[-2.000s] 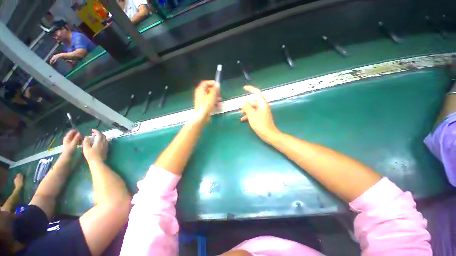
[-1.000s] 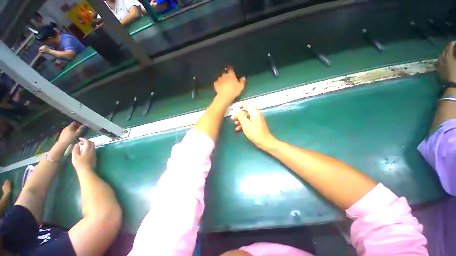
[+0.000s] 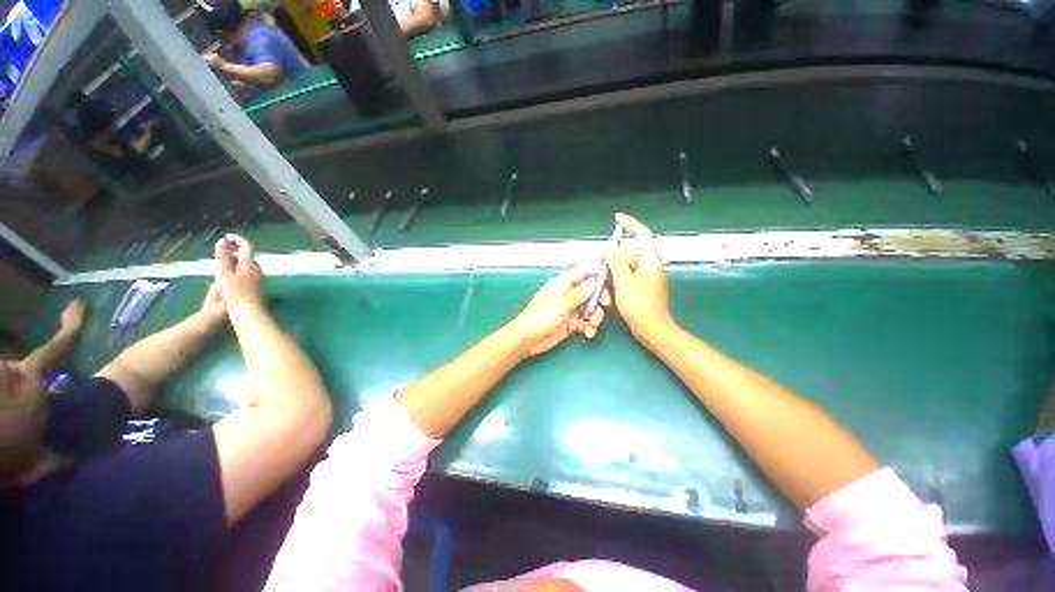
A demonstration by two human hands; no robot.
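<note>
A slim silver-grey pen body [image 3: 597, 289] is slanted between my two hands, just on the near side of the pale edge rail [image 3: 463, 257]. My left hand [image 3: 561, 310] is closed around its lower part. My right hand [image 3: 639, 281] is at its upper end, with the fingertips around a small pale tip [image 3: 618, 235]. I cannot tell whether the tip is part of the pen body or a separate piece. The fingers hide much of the pen. Both hands are above the glossy green bench [image 3: 787, 370].
Single pens lie spaced along the dark green belt [image 3: 578, 150] beyond the rail. A grey-white post [image 3: 231, 121] rises at the left. A person in dark blue [image 3: 139, 497] works on the left, near a batch of pens [image 3: 139, 303]. A lilac sleeve [image 3: 1035, 468] shows at the right edge.
My left hand has come back from over the belt to my right hand, and a pen now shows between them. The view has shifted, and the neighbour's hand at the right is out of view.
</note>
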